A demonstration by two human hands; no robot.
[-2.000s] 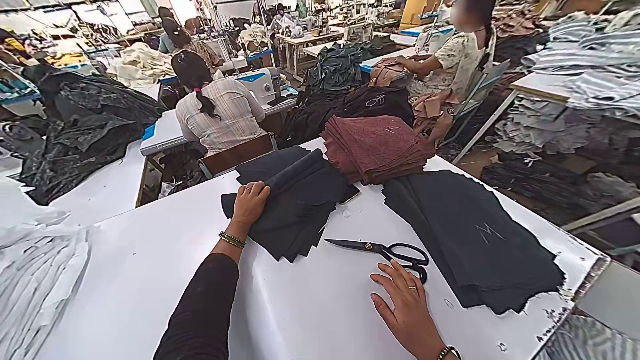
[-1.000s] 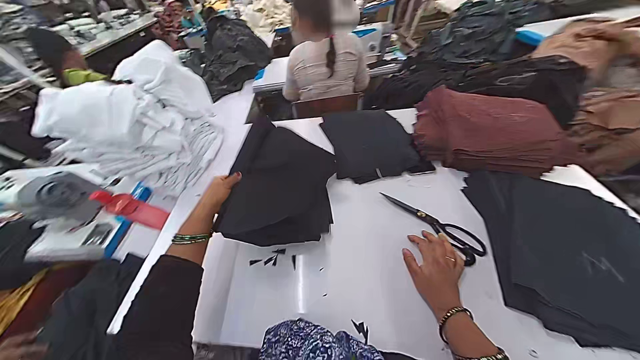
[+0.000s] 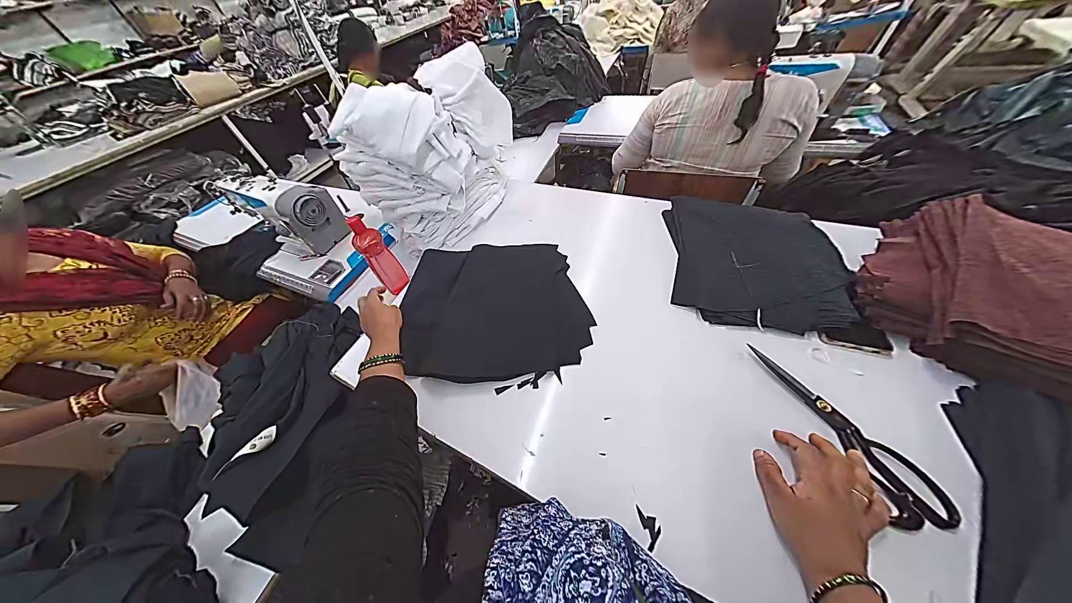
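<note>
My left hand [image 3: 381,322] is at the left edge of a stack of black cut fabric pieces [image 3: 494,311] on the white table [image 3: 653,435]; whether its fingers grip the cloth is not clear. My right hand [image 3: 821,507] rests on the table with its fingers spread, holding nothing. Beside it lie black-handled tailor's scissors [image 3: 825,410], blades closed and pointing up and left. Small black fabric scraps [image 3: 528,383] lie below the stack. Farther back is a second dark stack [image 3: 758,264] with a chalk mark.
Maroon fabric [image 3: 988,285] and more dark cloth [image 3: 1017,486] lie at the right. White garments [image 3: 419,151] are piled at the far left corner. A red bottle [image 3: 377,255] stands near a sewing machine [image 3: 293,213]. One person sits at the left, another [image 3: 720,117] beyond the table.
The black stack under my left hand has moved left, away from the other dark stack. My right hand stays by the scissors. The view has swung left.
</note>
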